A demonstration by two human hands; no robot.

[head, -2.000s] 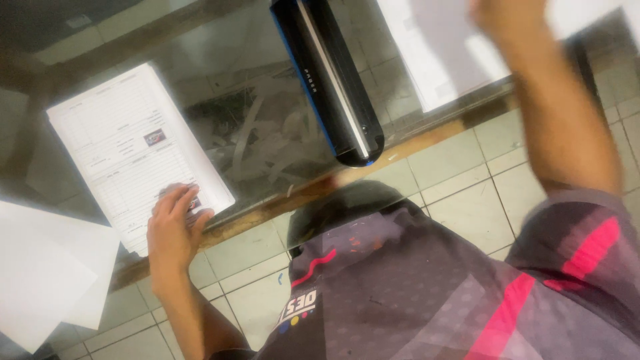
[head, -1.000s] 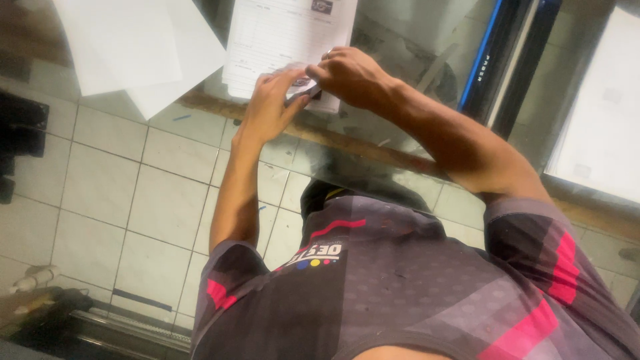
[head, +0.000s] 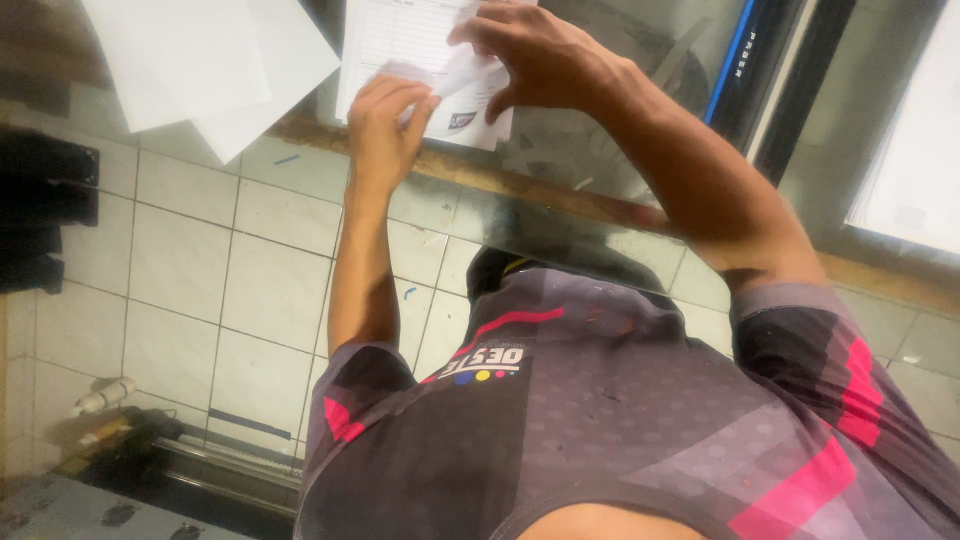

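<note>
A stack of printed paper forms [head: 412, 34] lies on the glass tabletop, near its front edge. My left hand [head: 390, 120] is at the stack's lower left, thumb and fingertips pinched on a thin whitish sheet piece [head: 454, 84], which looks curled or lifted and blurred. Over the right side of the stack, my right hand [head: 525, 56] is curved, with thumb and fingers apart and nothing clearly held. A small dark picture is printed near the forms' lower edge. Part of the stack is hidden by my hands and cut off by the view's top.
Loose blank white sheets [head: 187, 60] overhang the table edge on the left. A long black device with a blue edge [head: 780, 82] lies right of my right forearm. Beyond it is more white paper [head: 915, 150]. The wooden edge [head: 525, 180] runs below the glass, above a tiled floor.
My right hand has come from the white paper at the right to the forms. A second ago both hands met at their lower edge; now they are farther apart. The view has shifted right.
</note>
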